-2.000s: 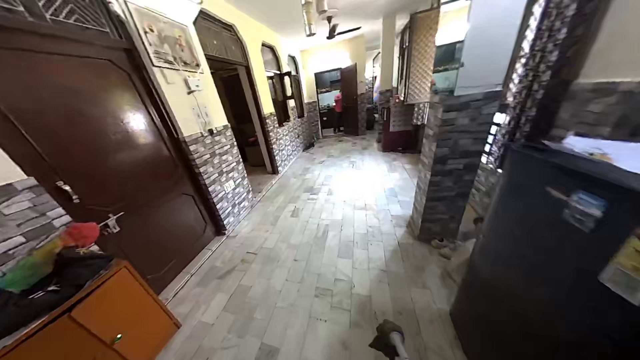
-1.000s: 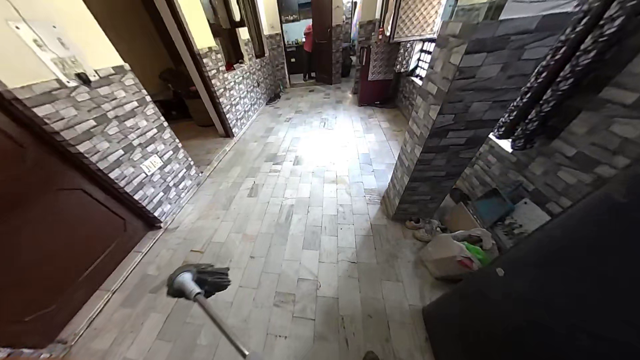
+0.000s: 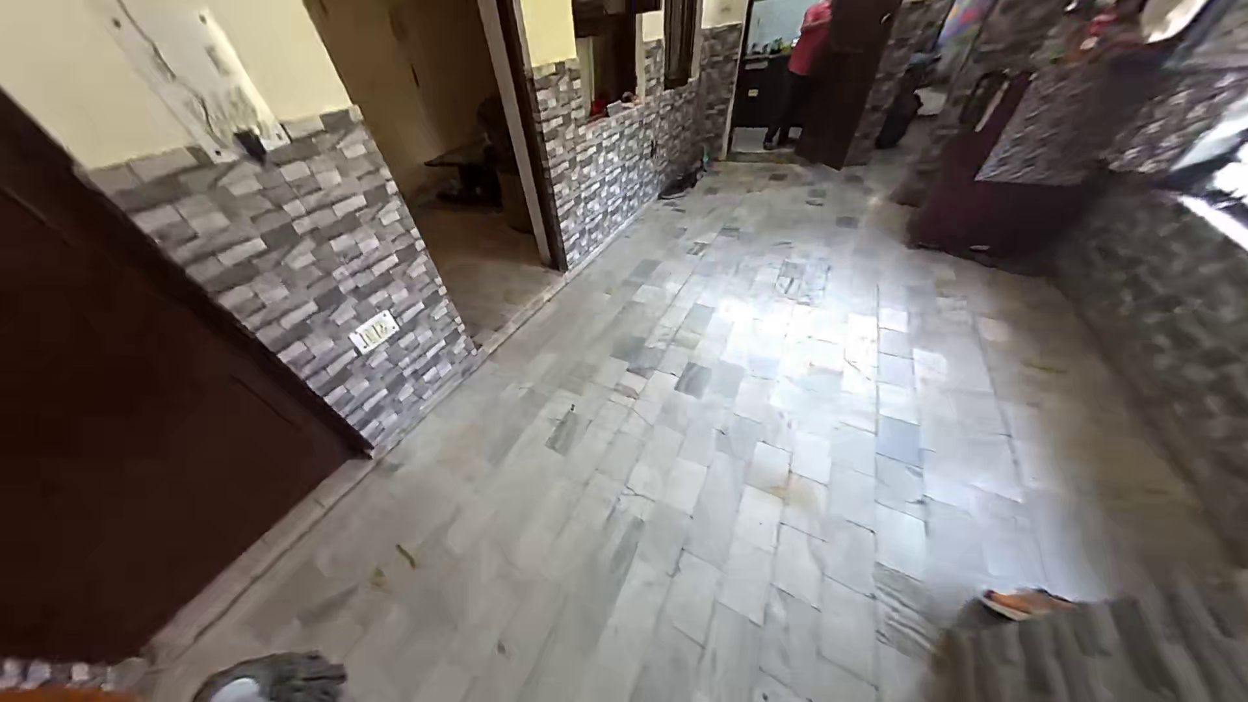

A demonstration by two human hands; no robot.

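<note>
Neither of my hands shows in the head view, so what they hold or touch is hidden. At the bottom left edge the grey head of a mop (image 3: 292, 677) lies on the tiled floor (image 3: 682, 458), with part of its pale socket visible and its handle out of view. A small green scrap (image 3: 406, 556) is on the tiles above and to the right of the mop head.
A brown door (image 3: 146, 439) borders the left side, beside a stone-patterned wall with a socket plate (image 3: 374, 331). Beyond it is an open doorway. A person in a red top (image 3: 811, 39) stands by the far doorway. An orange shoe-like thing (image 3: 1026, 603) lies at the lower right.
The mop head, seen with its handle one second ago, is now mostly cut off at the bottom left. The view has moved forward and turned.
</note>
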